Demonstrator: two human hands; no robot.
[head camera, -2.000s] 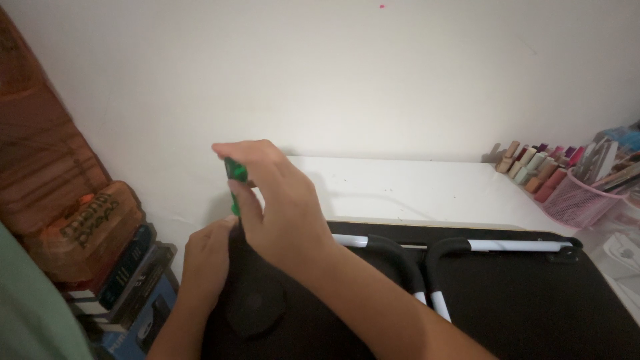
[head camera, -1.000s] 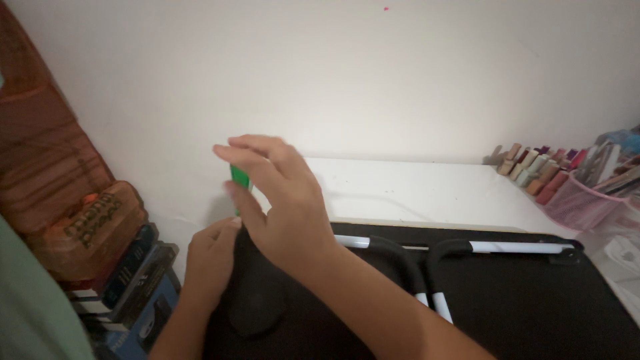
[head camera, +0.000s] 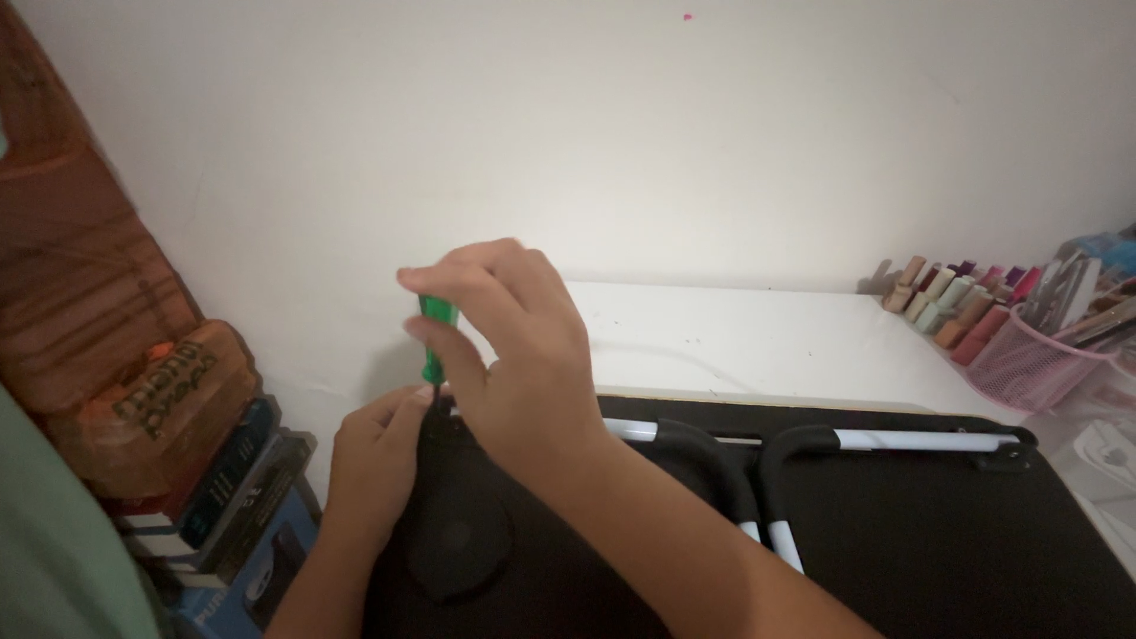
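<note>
A screwdriver with a green handle (head camera: 435, 342) stands upright, tip down, at the far left corner of a black board (head camera: 905, 524). The thumb and fingers of my right hand (head camera: 524, 364) are on its handle from both sides. Low by the shaft, the fingertips of my left hand (head camera: 377, 453) touch the board's corner; whether they pinch a small part there cannot be made out. White metal tubes (head camera: 923, 441) with black bent sleeves lie along the board's face, fixed at a black bracket (head camera: 1007, 456) on the right. The screwdriver's tip is hidden.
Behind the board is a white tabletop (head camera: 710, 346) against a wall. Nail polish bottles (head camera: 954, 302) and a pink mesh basket (head camera: 1034, 364) of tools stand at the right. Stacked books (head camera: 222, 479) with an orange-brown bag (head camera: 169, 408) on top are at the left. A round black disc (head camera: 460, 537) lies on the board.
My right hand's fingers have shifted about the green handle, spreading and closing around it. My left hand has stayed at the board's corner, and the screwdriver has remained upright there.
</note>
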